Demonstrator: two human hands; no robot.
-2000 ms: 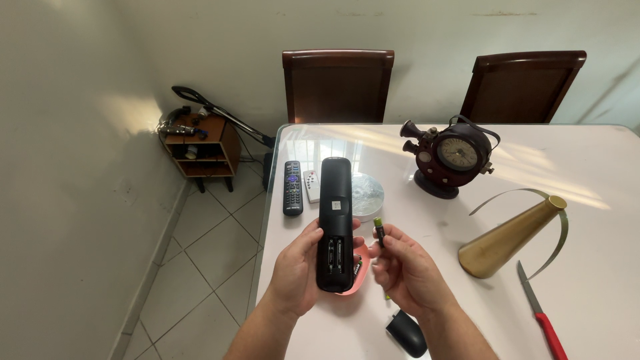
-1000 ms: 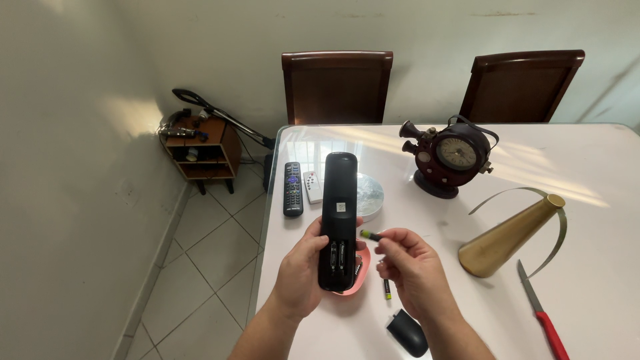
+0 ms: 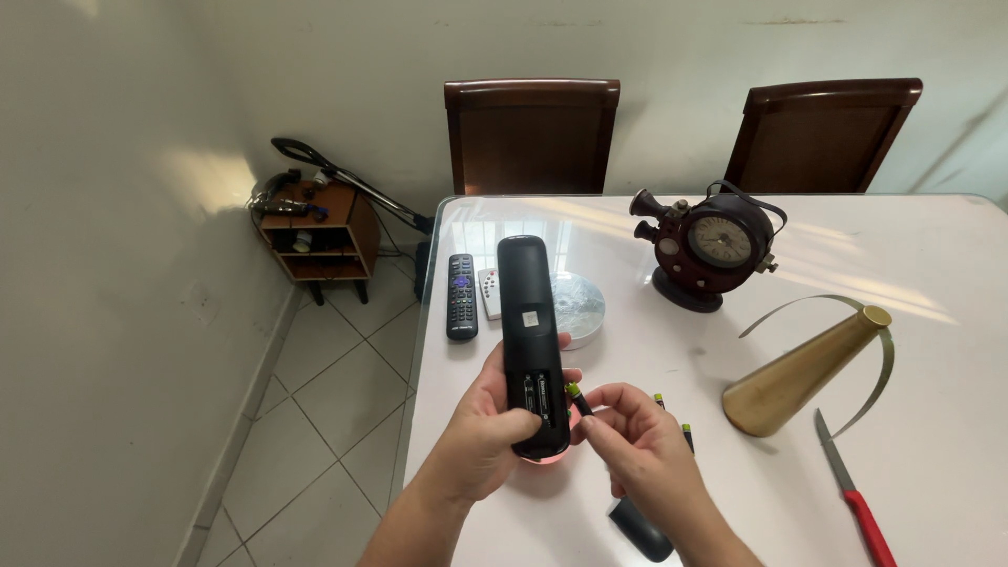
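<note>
My left hand [image 3: 480,429] holds a long black remote control [image 3: 529,315], back side up, its battery compartment uncovered at the lower end and the thumb at that compartment's edge. Between the fingertips of my right hand [image 3: 646,453] is a black battery with a green end [image 3: 580,399], just right of the remote. Two more such batteries, one [image 3: 659,401] and another [image 3: 687,435], lie on the table beyond the right hand. A black battery cover [image 3: 642,531] rests below that hand. A pink object [image 3: 549,456] shows partly behind the remote.
On the white table [image 3: 630,362] are a black remote [image 3: 462,298], a white remote [image 3: 490,293], a round clear-topped container [image 3: 580,309], a dark red clock [image 3: 713,248], a gold cone-shaped object with curved strips [image 3: 803,374], and a red-handled knife [image 3: 862,516]. Two wooden chairs stand behind.
The battery in my right hand has turned and now tilts beside the compartment. My left thumb has moved onto the compartment area. Two batteries now show beyond my right hand.
</note>
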